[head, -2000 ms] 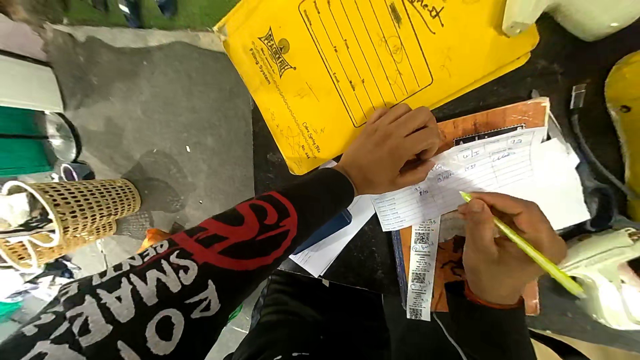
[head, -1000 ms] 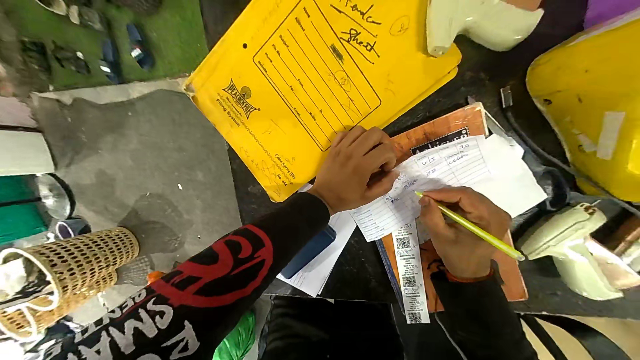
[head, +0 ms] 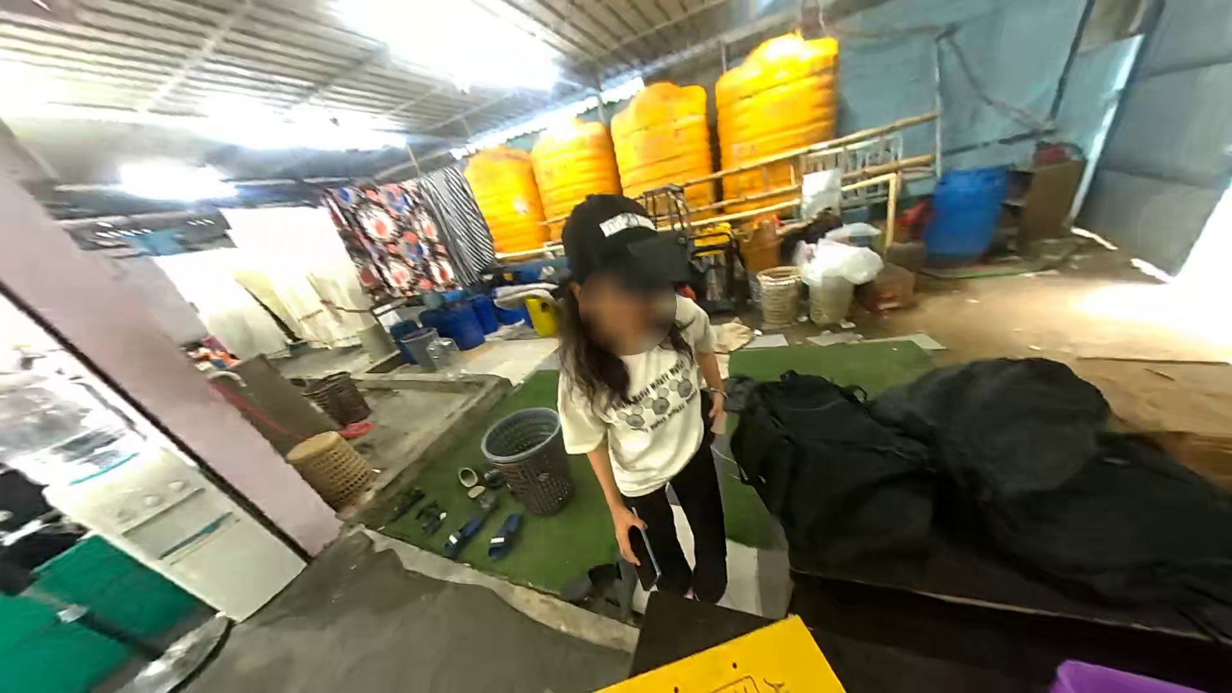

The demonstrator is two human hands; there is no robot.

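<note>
Neither my left hand nor my right hand shows in the head view now. At the bottom edge, a corner of the yellow envelope (head: 760,664) with printed and handwritten marks lies on the dark table (head: 688,621). The papers, the orange-covered book and the yellow-green pen are out of view. Just past the table stands a person (head: 645,385) in a black cap and white printed T-shirt, who holds a phone (head: 645,558) low in one hand.
Black bags (head: 924,462) are piled to the right of the person. A grey plastic basket (head: 529,462) and slippers (head: 486,534) are on green matting. Yellow water tanks (head: 664,144) line the back. A purple item (head: 1107,679) sits at the lower right, and a pink pillar (head: 173,289) rises at left.
The view has swung up sharply from the table to the room. Both hands, the pen and the papers have left the frame, and a standing person has come into it.
</note>
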